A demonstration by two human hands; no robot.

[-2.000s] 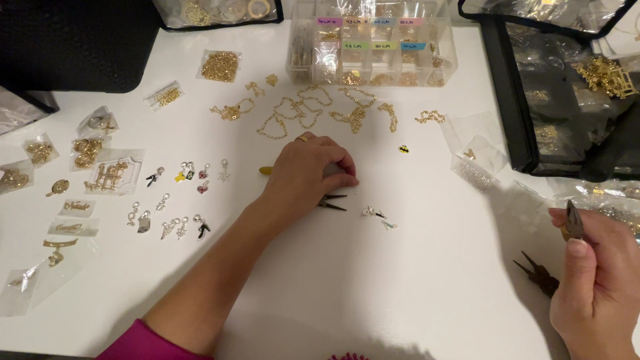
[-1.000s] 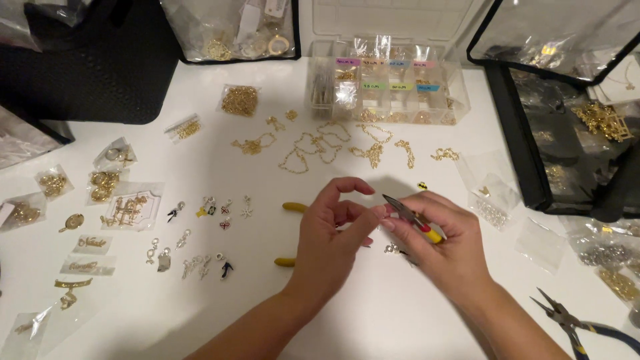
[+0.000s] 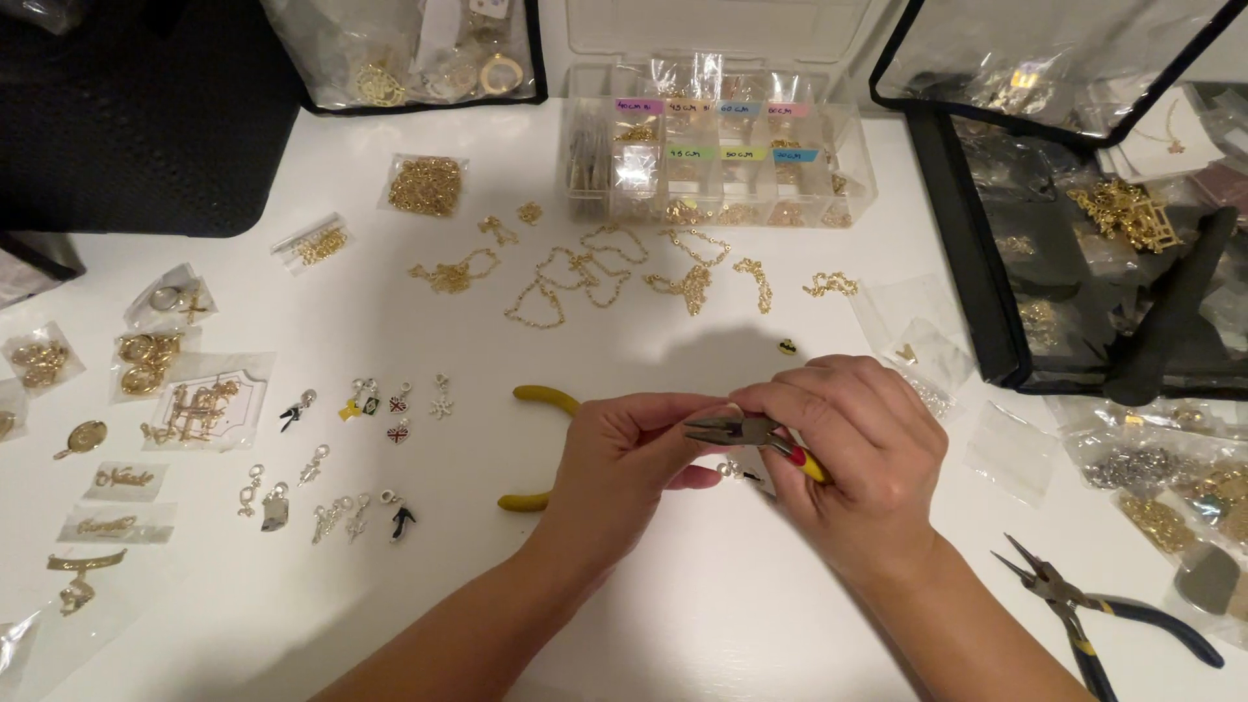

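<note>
My right hand grips small jewelry pliers with red and yellow handles, their jaws pointing left. My left hand meets it, thumb and forefinger pinched at the plier jaws; whatever lies between the fingertips is too small to make out. Partly under my left hand lie pliers with yellow handles. Beneath the right hand, silver charms show on the table. A small yellow and black charm lies just beyond the hands. To the left are silver charms, among them a black shoe charm.
Gold chains lie behind the hands, before a clear compartment box. Dark-handled pliers rest at the lower right. A black case holds jewelry at the right. Small bags of gold pieces lie at the left.
My right hand has come from the far right to the middle, holding pliers. My left hand, earlier over the yellow-handled pliers, now meets it. Dark-handled pliers remain at the right.
</note>
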